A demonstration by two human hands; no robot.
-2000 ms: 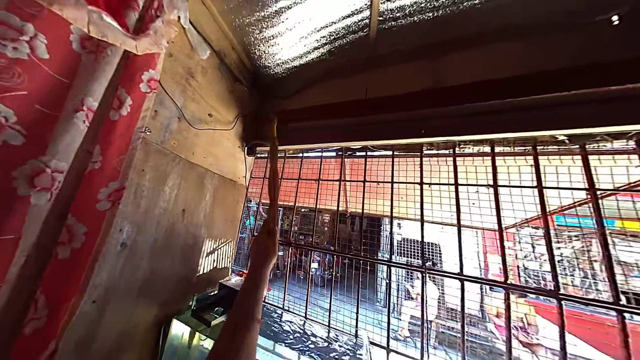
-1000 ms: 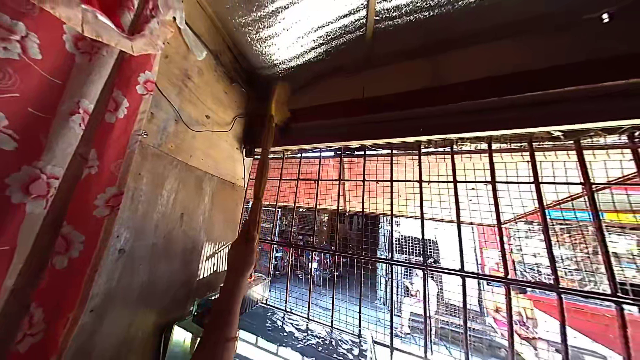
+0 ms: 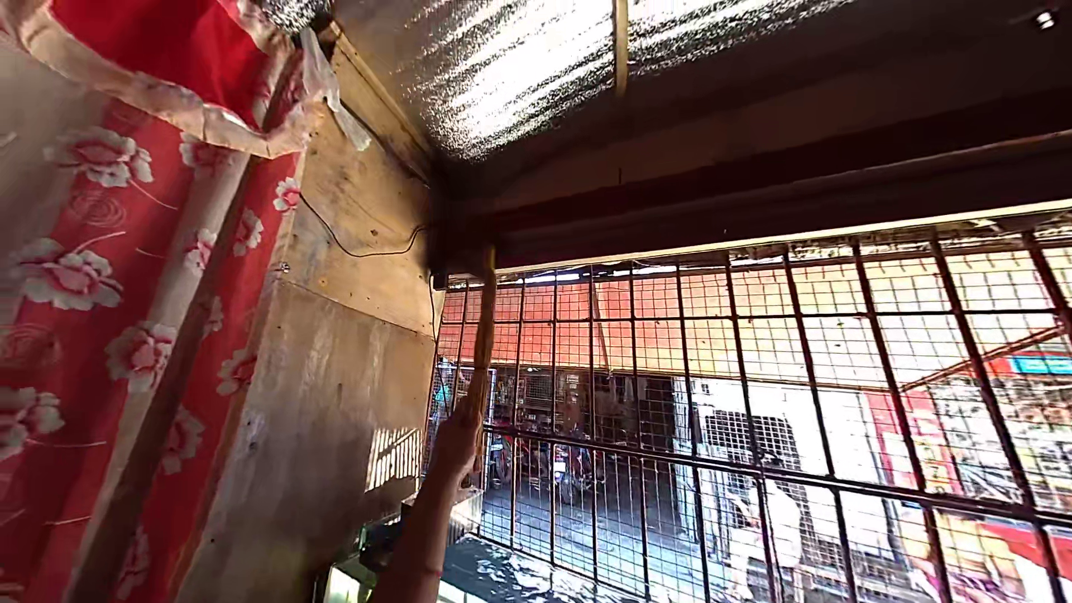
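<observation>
My left hand (image 3: 456, 435), raised at the lower middle of the head view, is closed around a long, slim, brown stick-like tool (image 3: 484, 335). The tool stands almost upright, and its yellowish upper end is at the lower edge of the dark beam (image 3: 620, 222) above the window; whether it touches the beam I cannot tell. Part of the tool extends just below my fingers. Behind it is the left end of a metal window grille (image 3: 682, 377). My right hand is out of view.
A plywood wall (image 3: 335, 385) with a thin dark wire (image 3: 360, 254) stands left, beside a red floral curtain (image 3: 75, 335). Shiny foil-like sheeting (image 3: 502, 75) lines the ceiling. Below my arm is a partly hidden box-like object (image 3: 347, 582). Beyond the grille, a person (image 3: 770, 519) and motorcycles are visible.
Since one second ago, my left hand has shifted right and slightly down, and the tool's upper end has dropped from in front of the beam to its lower edge. The grip has stayed closed throughout.
</observation>
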